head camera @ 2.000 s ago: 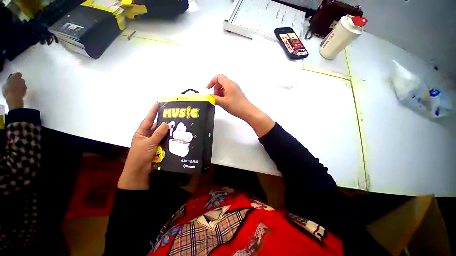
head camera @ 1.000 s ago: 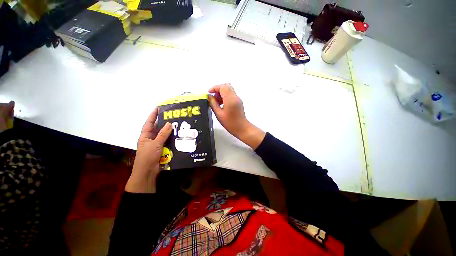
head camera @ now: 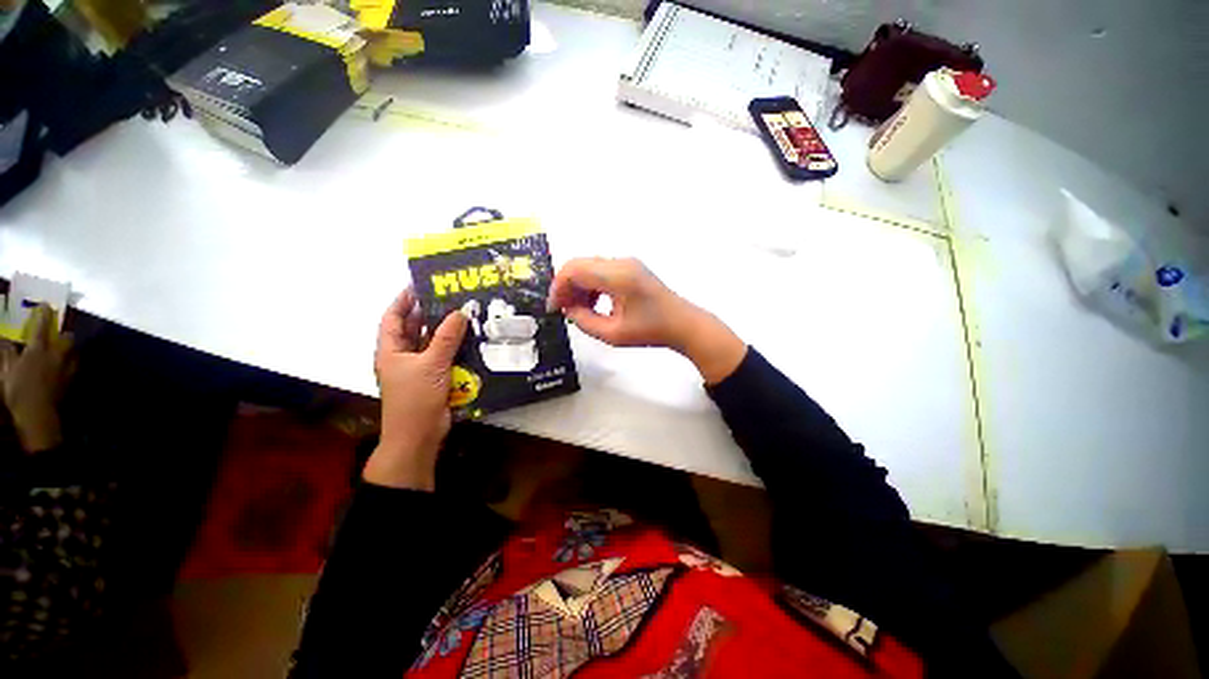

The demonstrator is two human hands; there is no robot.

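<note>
My left hand is shut on the black retail box by its lower left side, thumb on the front. The box is upright, its "MUSIC" lettering and white earbud picture facing me, with a yellow top band and a black hang tab above. Shiny streaks show on its front; I cannot tell if it is clear film. My right hand has thumb and forefinger pinched together at the box's upper right edge. Whether something thin is between them is too small to tell.
Larger black-and-yellow packs lie at the back left. A paper pad, a phone, a cream bottle and a dark red case are at the back. A crumpled packet lies right. Another person's hand is left.
The box's top has tilted back, so the hang tab shows more. My right hand has moved down from the top corner to the right edge. The other person's hand now holds a white-and-yellow item.
</note>
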